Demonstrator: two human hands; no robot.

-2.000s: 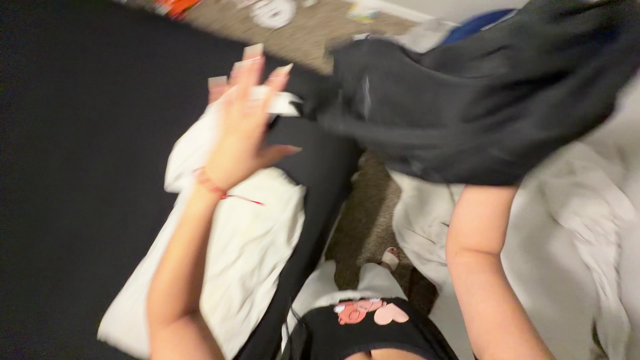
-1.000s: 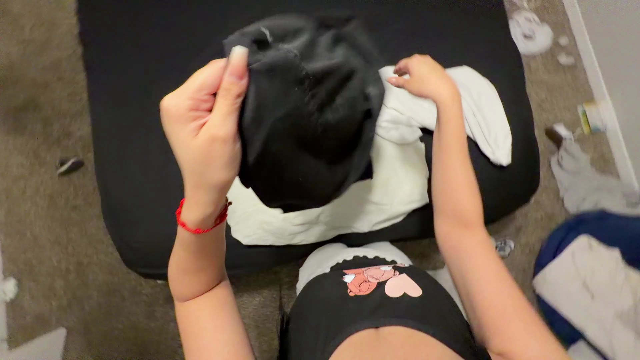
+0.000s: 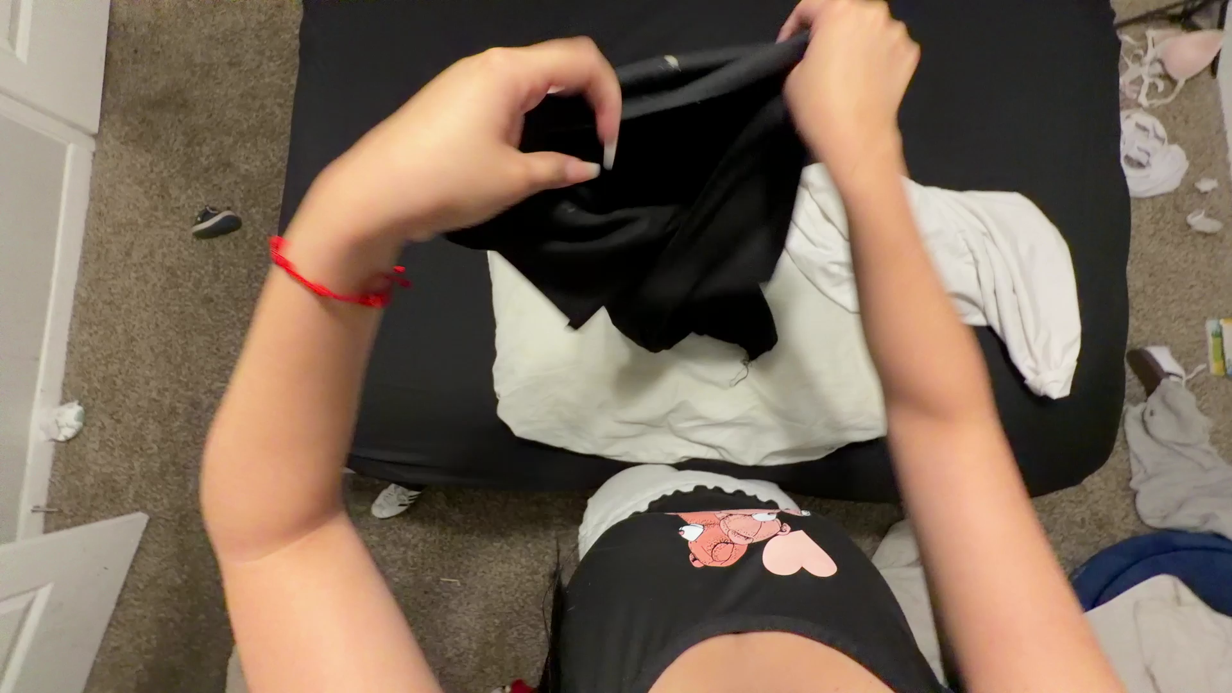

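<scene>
A black cloth garment [image 3: 674, 212] hangs in loose folds above the bed. My right hand [image 3: 852, 82] grips its upper right edge, fingers closed on the fabric. At the garment's left side is my left hand [image 3: 520, 135], thumb and forefinger curved toward each other with a small gap; whether the other fingers hold cloth is hidden. A red string bracelet [image 3: 332, 289] circles my left wrist. Below the garment, a white pillow [image 3: 674, 414] lies at the near edge of the black-sheeted bed [image 3: 1001, 106]. White fabric [image 3: 1020, 260] lies bunched at its right, partly behind my right forearm.
Brown carpet [image 3: 173, 318] borders the bed, with a dark shoe [image 3: 216, 222] at left and a white shoe [image 3: 396, 500] by the near edge. White door panels [image 3: 38, 241] stand at far left. Grey clothing [image 3: 1179, 457] and a blue item [image 3: 1155, 568] lie at right.
The black garment was bunched up in my left hand one second ago and now hangs spread between my hands. My right hand has moved from beside the white fabric up to the garment's edge.
</scene>
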